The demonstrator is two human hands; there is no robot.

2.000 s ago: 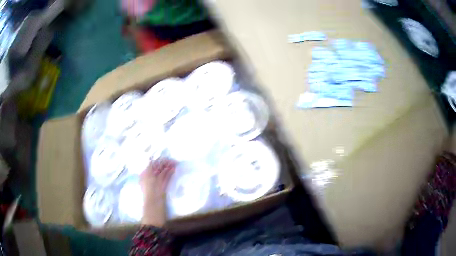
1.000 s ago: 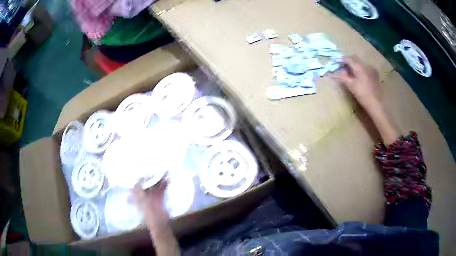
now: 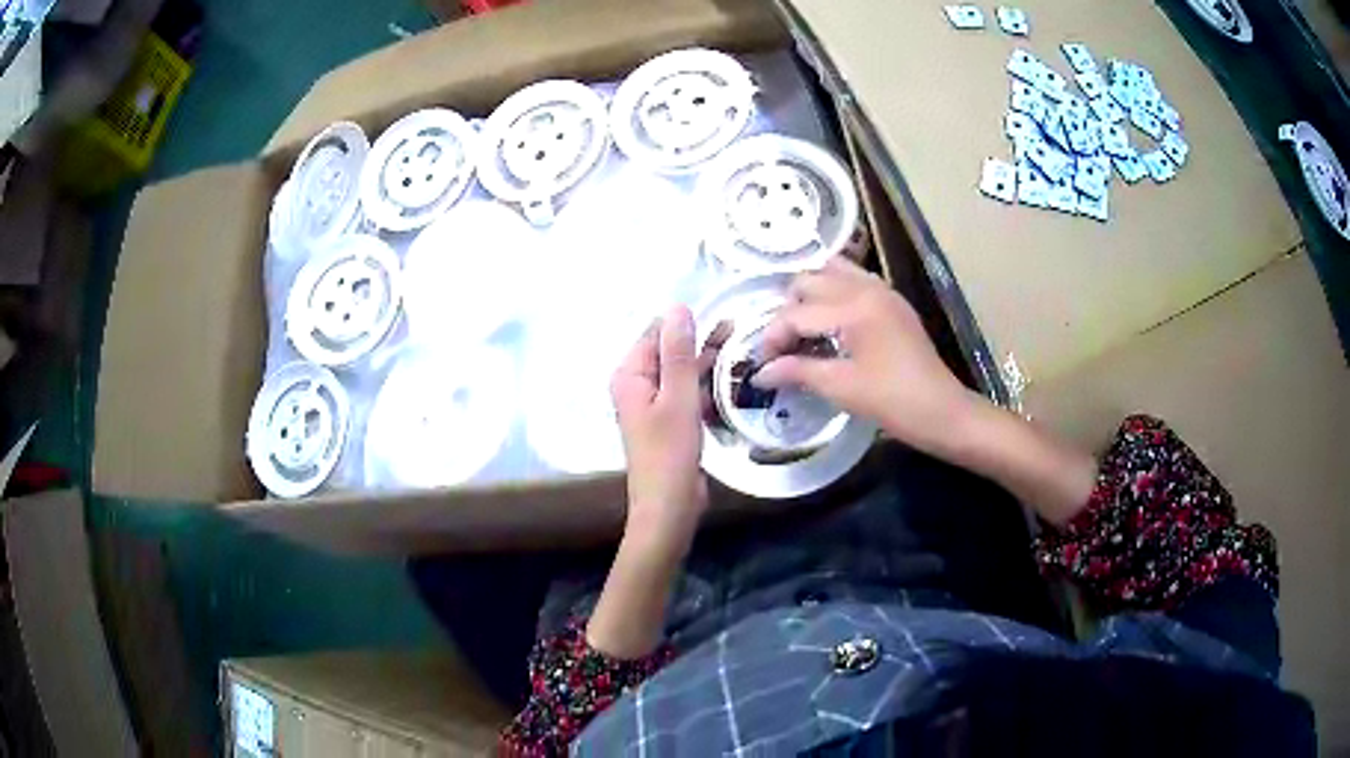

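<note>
A round white base (image 3: pixel 807 467) with a raised inner ring is at the carton's front right corner, overlapping its front edge. My left hand (image 3: pixel 662 422) is at the base's left side, fingers upright against its rim. My right hand (image 3: pixel 866 356) reaches over it from the right, fingertips pinched at a small dark piece (image 3: pixel 752 388) inside the ring. My fingers partly hide this piece. The open brown carton (image 3: pixel 185 341) holds rows of white bases (image 3: pixel 344 301), the middle ones overexposed. Small pale square pieces (image 3: pixel 1059 141) lie in a loose pile on the table.
The cardboard-covered table (image 3: pixel 948 193) is on the right, with a dark conveyor beyond bearing a white base (image 3: pixel 1318 178). A yellow crate (image 3: pixel 133 111) is at the upper left. A closed brown box (image 3: pixel 356 703) is at the lower left on the green floor.
My right hand has moved from the pile on the table to the base at the carton's front right. My left hand has moved right to the same base. The view has shifted.
</note>
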